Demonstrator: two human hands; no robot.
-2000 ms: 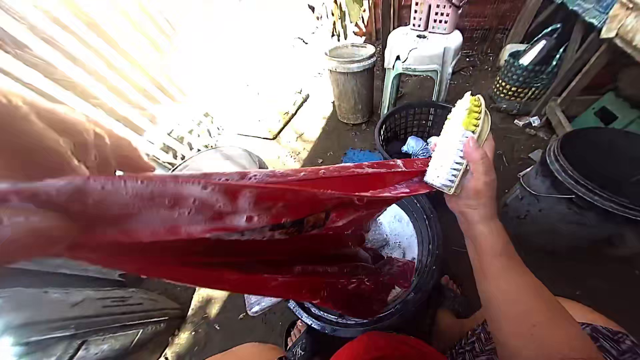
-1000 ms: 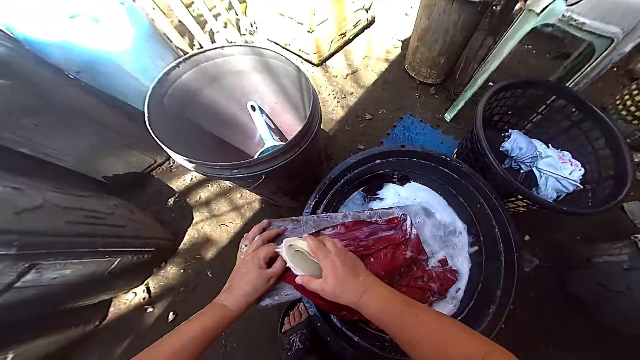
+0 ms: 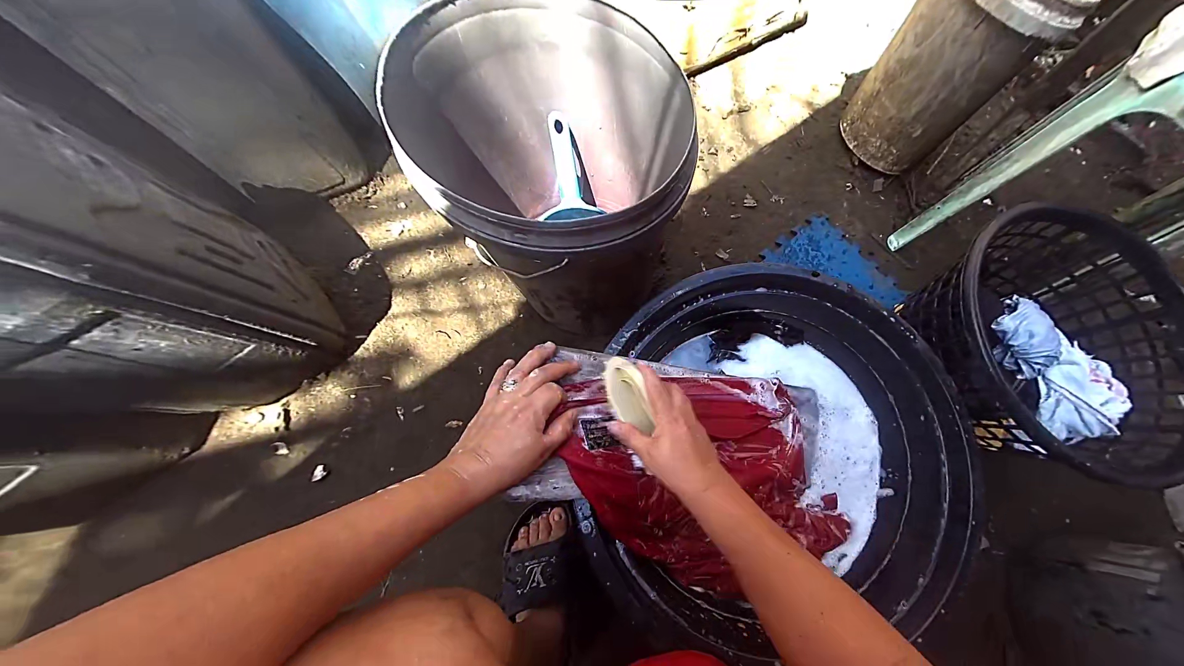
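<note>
A wet red cloth garment (image 3: 712,435) is spread over a board (image 3: 546,483) that rests across the rim of a round black basin (image 3: 934,462). White suds (image 3: 856,439) float in the basin. My left hand (image 3: 523,416) presses the garment's edge against the board, fingers spread a little. In my right hand (image 3: 668,435) is a scrub brush (image 3: 627,393) with a pale oval back, held on the garment beside a dark label. Its bristles are hidden beneath it.
Beyond the basin stands a large bucket (image 3: 680,199) with a white-handled dipper (image 3: 566,166) inside. At right, a black mesh basket (image 3: 971,305) holds pale cloth (image 3: 1064,370). A blue mat (image 3: 837,254) and a green plastic chair or stool leg (image 3: 1008,157) are behind; dark containers (image 3: 157,231) line the left.
Two seconds ago the garment was stretched up between my hands, with the brush's bristles showing in my right. Now it lies on the board, under my left hand and the brush. The view has tilted down.
</note>
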